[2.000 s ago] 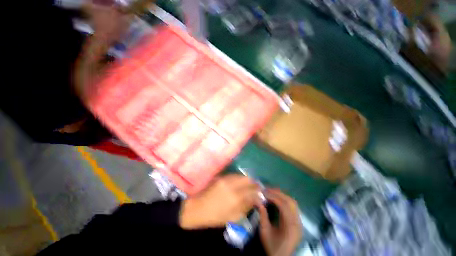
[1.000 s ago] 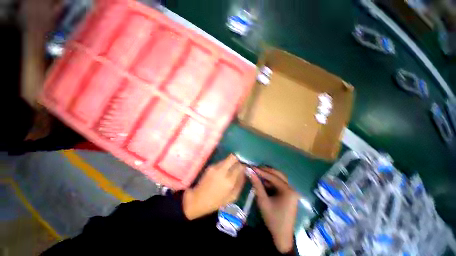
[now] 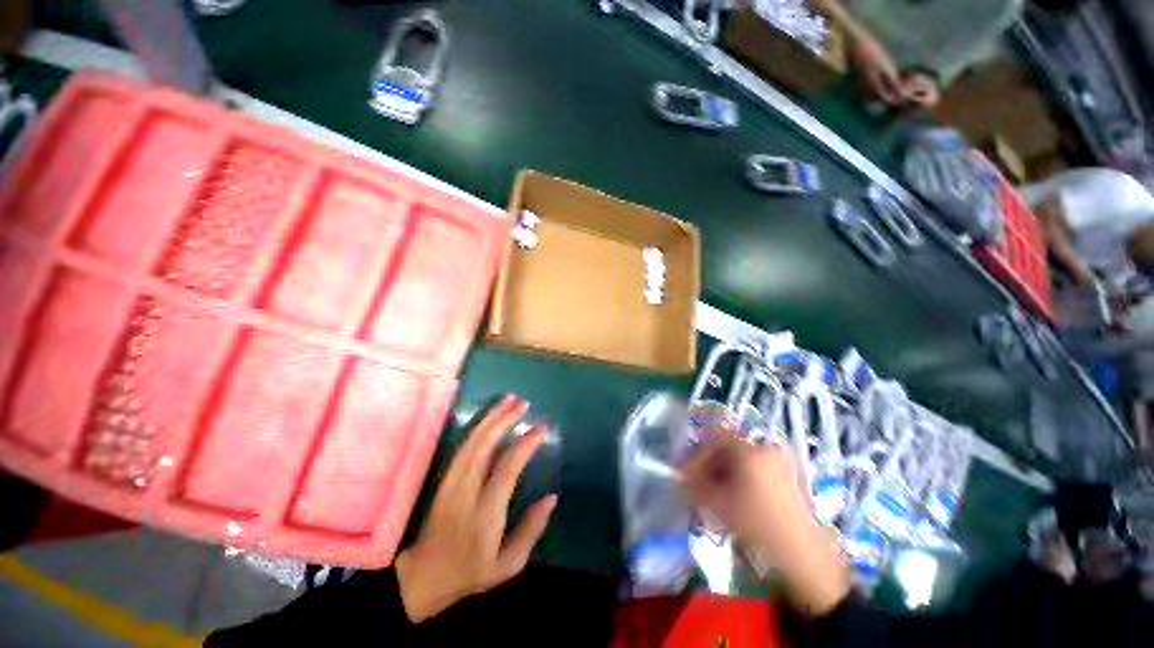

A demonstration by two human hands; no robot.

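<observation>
My left hand [image 3: 466,513] is open, fingers spread, over the green surface beside the pink-red tray. My right hand [image 3: 759,500] is blurred at the left side of the product heap, its fingertips closed on a blurred looped product [image 3: 652,487] with a blue-and-white end. The other looped products [image 3: 886,468] lie heaped behind and right of this hand. The pink-red parts tray [image 3: 241,332] has tiny glittery parts in two compartments. The open cardboard box [image 3: 589,285] holds a few small white plastic parts [image 3: 654,275].
Looped products lie scattered on the green belt [image 3: 544,114] beyond a pale metal rail. A red stool [image 3: 721,623] is at the bottom edge. Other workers' hands [image 3: 901,86], a person in white and another red tray are at the upper right. Another person's arm is at the upper left.
The view has shifted right. My hands, earlier together around a looped product, have separated. My left hand has opened; my right hand has moved to the heap.
</observation>
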